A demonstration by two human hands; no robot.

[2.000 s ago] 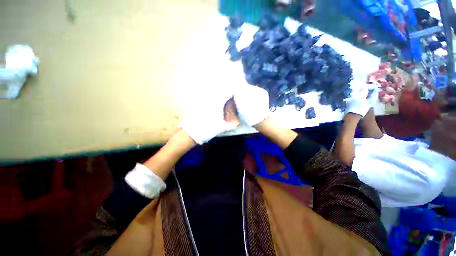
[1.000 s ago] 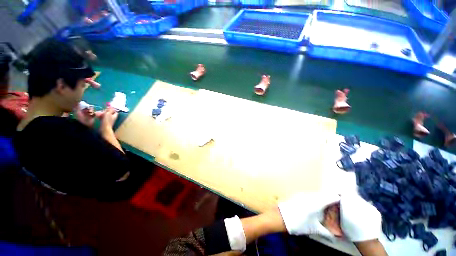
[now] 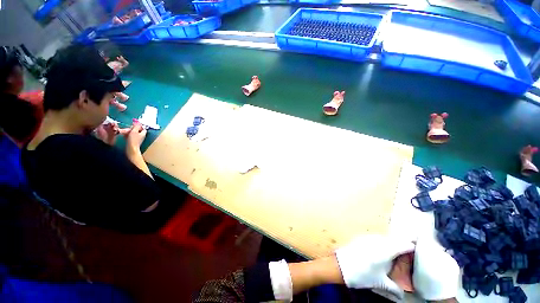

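Observation:
My left hand (image 3: 370,264), in a white glove, holds a pink-tan moulded figure part (image 3: 402,271) at the bottom right, over the table's near edge. My right hand (image 3: 435,270), also white-gloved, closes around the part's other side and is partly cut off by the lower edge. Most of the part is hidden between the gloves; its reddish-brown surface shows in the gap. A heap of dark strapped pieces (image 3: 482,228) lies just right of my hands on white sheeting (image 3: 408,216).
Cardboard (image 3: 308,177) covers the table, with two dark pieces (image 3: 193,126) at its far left. Beyond it, pink figure parts (image 3: 438,128) stand on the green belt (image 3: 284,77). Blue trays (image 3: 456,65) lie behind. A person in black (image 3: 95,171) works at the left.
The view has swung from the lap and heap towards the left and the belt, then shifted slightly. Both hands still hold the part together. The belt parts have shifted slightly right in the picture.

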